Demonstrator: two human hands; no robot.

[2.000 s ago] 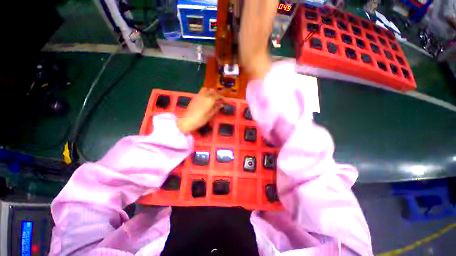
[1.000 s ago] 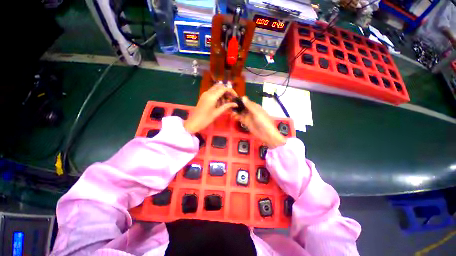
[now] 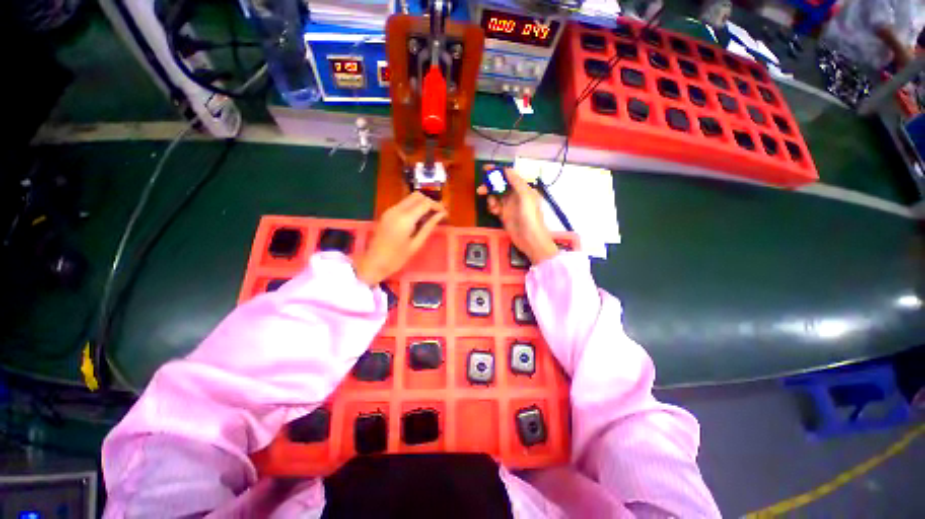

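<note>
A red-orange tray [image 3: 461, 411] with square pockets lies in front of me, holding black smartwatch bodies, some with a pale ring up. Behind it stands the orange-brown test fixture [image 3: 398, 172] with its red toggle clamp handle [image 3: 434, 101] and a pale nest block [image 3: 430, 174]. My left hand [image 3: 402, 235] is at the front of the nest, fingertips on a dark piece, probably a watch body, mostly hidden. My right hand [image 3: 522, 215] holds a smartwatch body [image 3: 497, 181] with a bright patch on its face, right of the fixture.
A power supply [image 3: 517, 51] with red digits and a blue-edged meter [image 3: 347, 69] stand behind. White paper [image 3: 593, 203] with a dark pen [image 3: 555, 206] lies right of the fixture. A second full red tray [image 3: 649, 147] is behind right. Cables run at left; a person is at far right.
A second ago both hands were together before the fixture. My right hand has moved right with a watch body; my left is at the nest. The handle, hidden earlier, shows in the last two frames.
</note>
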